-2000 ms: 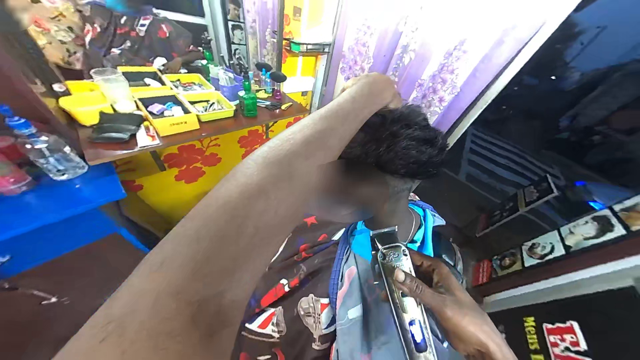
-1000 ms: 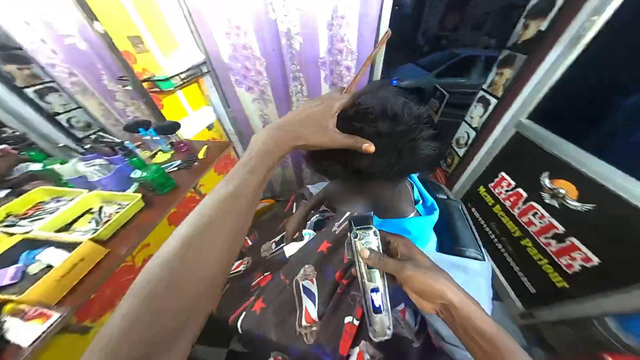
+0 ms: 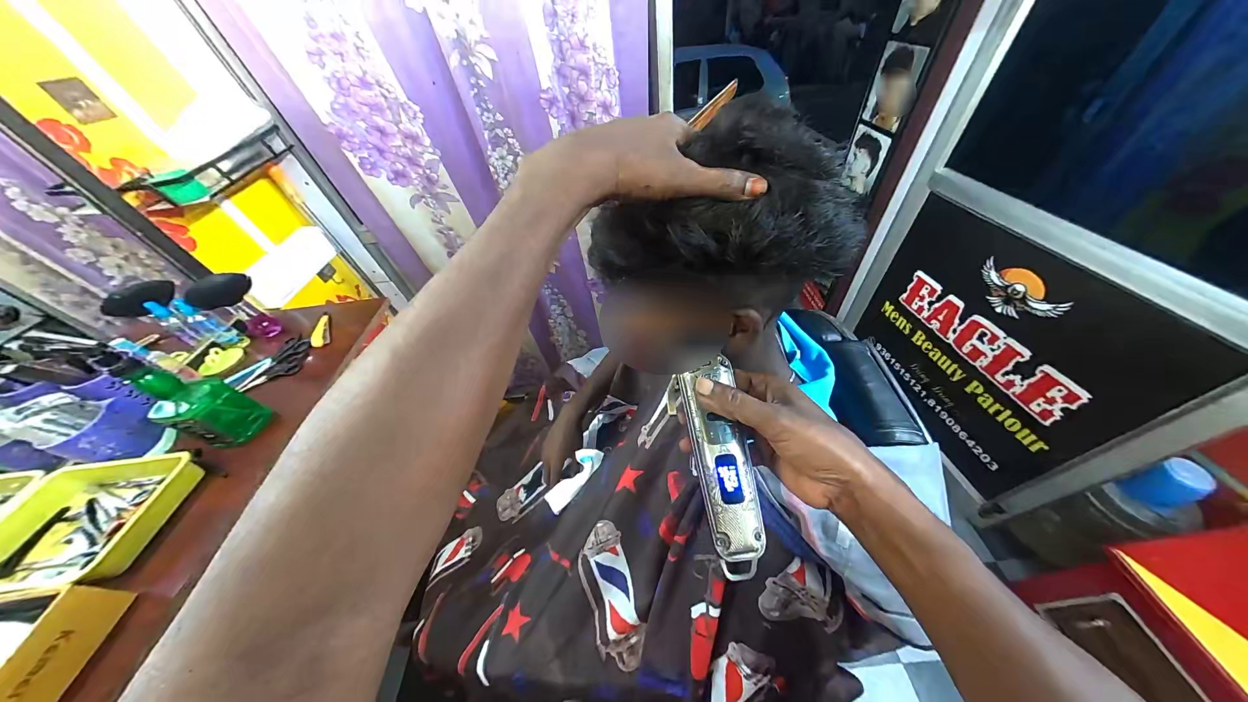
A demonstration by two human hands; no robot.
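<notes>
My left hand (image 3: pixel 663 161) rests on the dark hair (image 3: pixel 731 229) of a seated person, thumb spread over the front. An orange-brown comb (image 3: pixel 714 105) sticks up from behind its fingers, which are mostly hidden. In my right hand (image 3: pixel 780 429) is a silver metal hair clipper (image 3: pixel 723 478) with a lit display. Its blade end points up, close beside the person's jaw below the ear; whether it touches cannot be told. A dark barber cape (image 3: pixel 565 595) with red stars and printed clippers covers the person's body.
At left, a brown counter (image 3: pixel 263 453) holds a yellow tray (image 3: pixel 161 507) of small tools, a green spray bottle (image 3: pixel 219 414), scissors (image 3: pixel 283 361) and black brushes (image 3: pixel 216 290). A black chair back (image 3: pixel 868 390) stands behind the person. A purple floral curtain (image 3: pixel 390 117) hangs ahead.
The view has swung right from the counter and mirror. My left hand has stayed at the hair, its thumb now over the front. The clipper has come up close to the jaw.
</notes>
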